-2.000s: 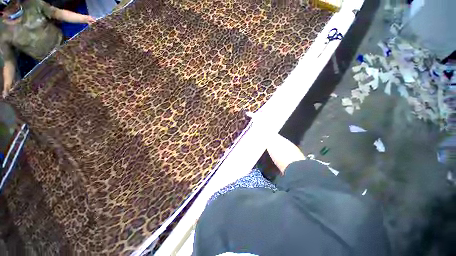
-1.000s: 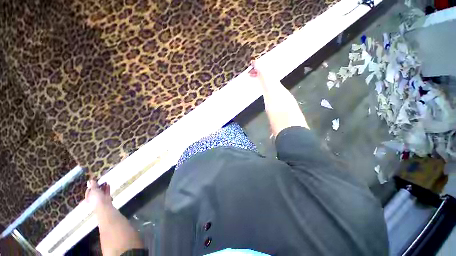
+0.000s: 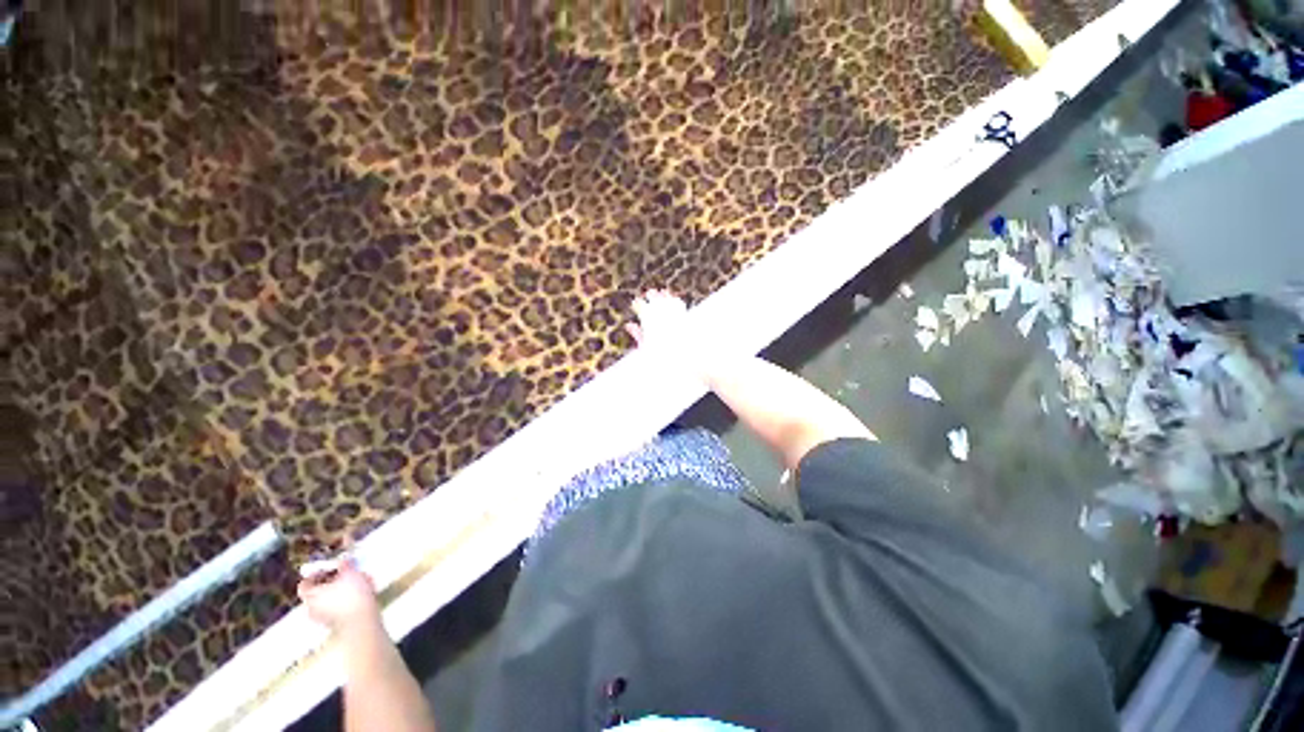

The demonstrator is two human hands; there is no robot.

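Observation:
Leopard-print fabric (image 3: 472,215) covers most of the table. Its near edge runs diagonally along a white paper border (image 3: 801,272). My left hand (image 3: 339,592) is at the lower left, at this edge beside a metal bar's end. Its fingers are curled together on the edge, with a small pale bit at the fingertips; the exact grip is small and blurred. My right hand (image 3: 662,323) lies palm down across the border, its fingers apart and their tips on the fabric. It is overexposed and blends into the white paper.
The silver metal bar (image 3: 150,622) lies on the fabric at lower left. Dark-handled scissors (image 3: 998,129) lie on the border. A yellow block (image 3: 1014,35) is at the table's far right. White and blue scraps (image 3: 1130,358) are heaped on the floor beside a pale panel (image 3: 1223,200).
The view tilted down from the far side, where a person stood, to the near edge. My left hand came into view. My right hand moved from the edge onto the fabric, fingers spread.

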